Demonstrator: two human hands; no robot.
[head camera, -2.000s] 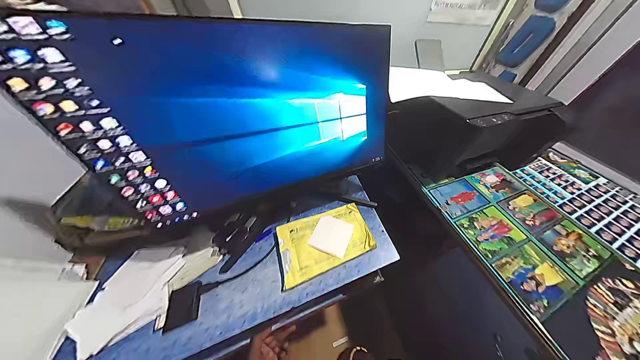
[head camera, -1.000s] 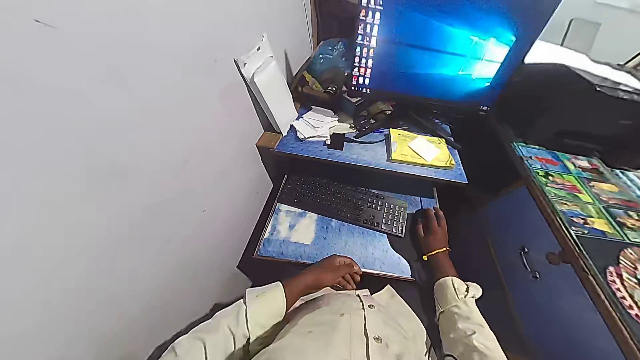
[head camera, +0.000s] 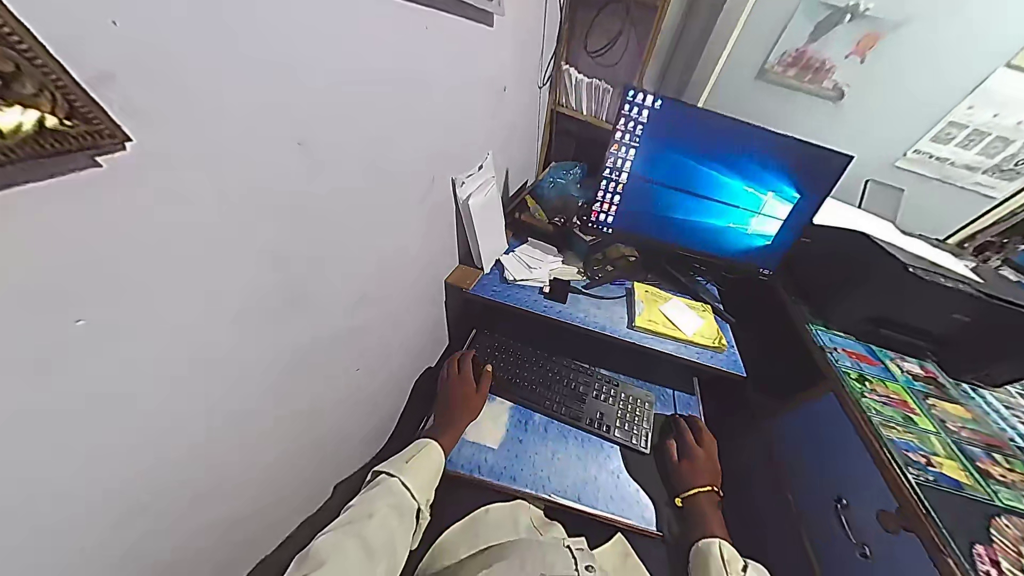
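Note:
A black computer keyboard lies at a slant on the blue pull-out tray. My left hand rests at the keyboard's left end, its fingers on or just over the keys. At the tray's right side, my right hand, with a yellow band at the wrist, lies over what looks like a dark mouse, mostly hidden under the palm. Beyond, a monitor showing desktop icons and a blue background stands on the upper shelf.
On the upper shelf are a yellow packet with a white slip on it, loose papers and a black cable connector. A black printer stands right, behind a counter with photo prints. A wall borders the left.
My left hand has moved from the tray's front edge to the left end of the keyboard. My right hand remains at the tray's right side. The view has shifted greatly since the earliest frame.

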